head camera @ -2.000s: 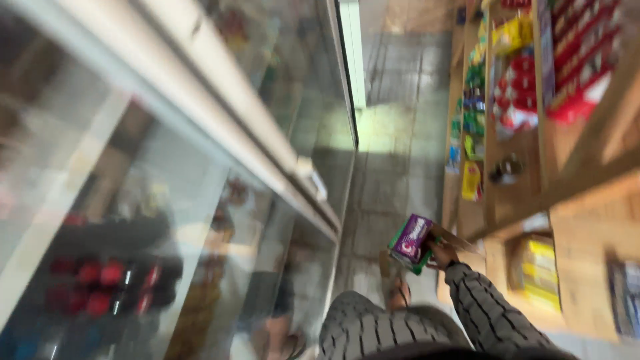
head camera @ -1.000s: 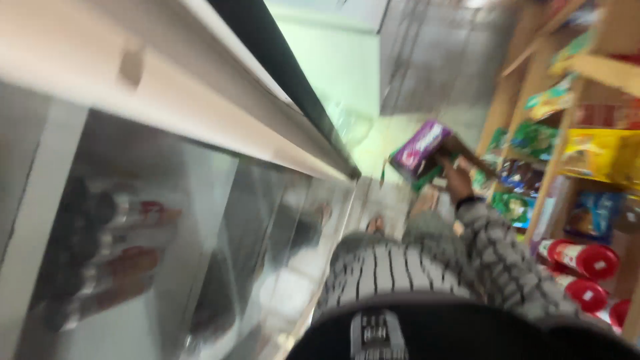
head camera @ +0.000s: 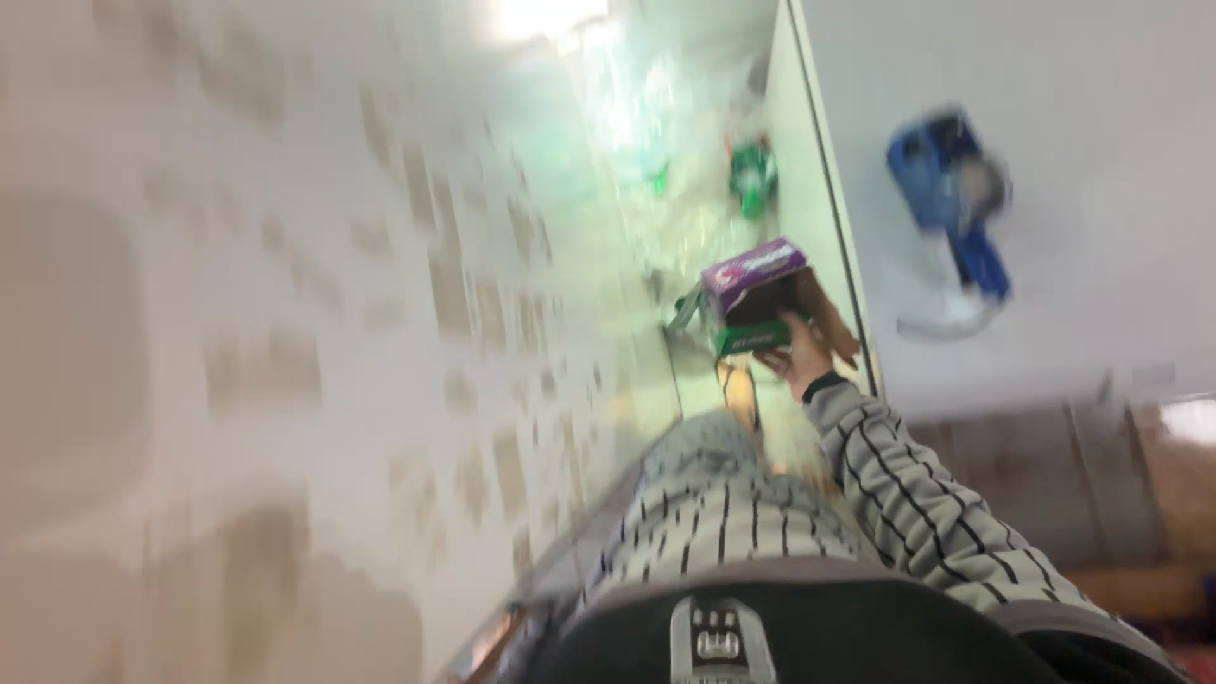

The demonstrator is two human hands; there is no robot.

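Note:
My right hand (head camera: 803, 353) holds an opened, empty-looking cardboard box (head camera: 755, 271) with a purple side and torn brown flaps. Its fingers also grip something green (head camera: 753, 338) at the box's lower edge; whether that is part of the box or a separate pack, I cannot tell. Both hang in front of me above the floor, close to the edge of a white panel. A striped grey sleeve covers the right arm. My left hand is out of view.
A blurred white wall with brownish patches (head camera: 475, 285) fills the left side. Ahead on the floor lie a green item (head camera: 752, 179) and clear plastic-like material (head camera: 655, 123). On the right, a white surface (head camera: 1073, 190) bears a blue object (head camera: 950, 180). My sandalled foot (head camera: 739, 388) is below the box.
The view has moved a long way, from the shop shelves and glass doors to a narrow passage between pale surfaces. My right hand still holds the purple box.

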